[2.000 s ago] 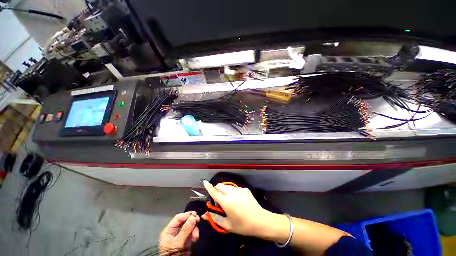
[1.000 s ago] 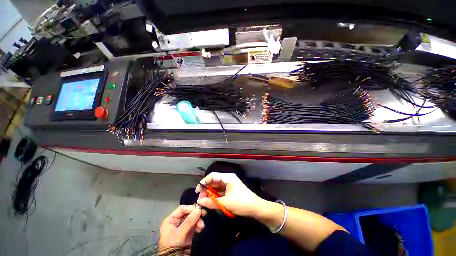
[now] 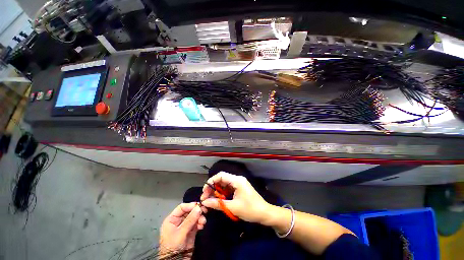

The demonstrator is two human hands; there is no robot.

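My left hand [image 3: 179, 227] is low in the middle over my lap. Its thumb and fingertips pinch a thin cable end, and thin black cable lengths [image 3: 175, 252] trail from under the hand at the bottom edge. My right hand [image 3: 235, 198] is just to its right and holds scissors with orange-red handles [image 3: 227, 209] in the palm. The right thumb and index finger meet at the same cable end, touching or nearly touching the left fingertips. The scissor blades are mostly hidden by the fingers.
On the metal tray lie a neat black cable block [image 3: 323, 109], loose cable piles [image 3: 145, 101], a teal roll [image 3: 190, 108] and a wooden-handled tool [image 3: 289, 79]. A touchscreen [image 3: 78, 91] stands left. A blue bin [image 3: 351, 220] holding cables is on the floor right. Black cable coils [image 3: 30, 177] lie left.
The scissors, earlier with blades pointing left, are now folded back in my right palm. The right fingertips have come to the cable end at my left fingertips. One cable now hangs over the tray's front edge.
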